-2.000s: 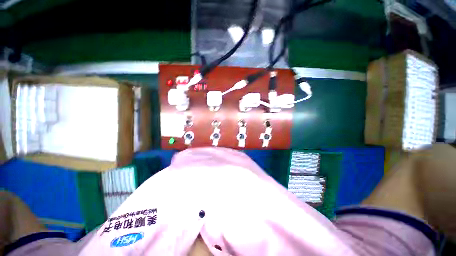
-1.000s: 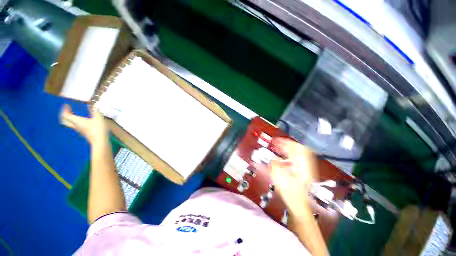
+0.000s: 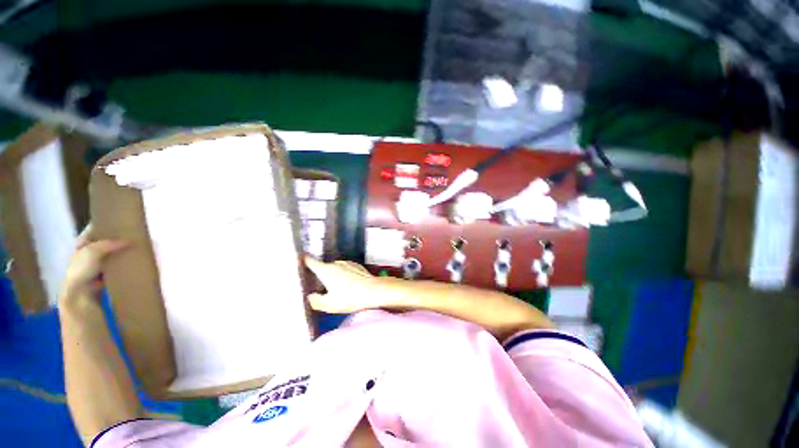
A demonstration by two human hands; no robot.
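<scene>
A brown carton (image 3: 140, 289) with a white lining is in front of me at the left, tilted. My left hand (image 3: 88, 262) holds its left side. My right hand (image 3: 343, 284) is at its right side, fingers on the edge. The red-brown test fixture (image 3: 477, 245) lies right of the carton. White adapters (image 3: 473, 206) stand in a row on it with white cable ends. Red digits show at its upper left. The levers run along its front.
Another carton (image 3: 319, 214) with white pieces shows behind the held one. More cartons stand at far left (image 3: 16, 175) and far right (image 3: 711, 206). A clear plastic sheet (image 3: 456, 61) with two adapters lies behind the fixture. Black cables cross above the fixture.
Both hands have come to the carton and hold it, and it is now tilted and nearer me. My right hand has left the fixture. The view has turned back level.
</scene>
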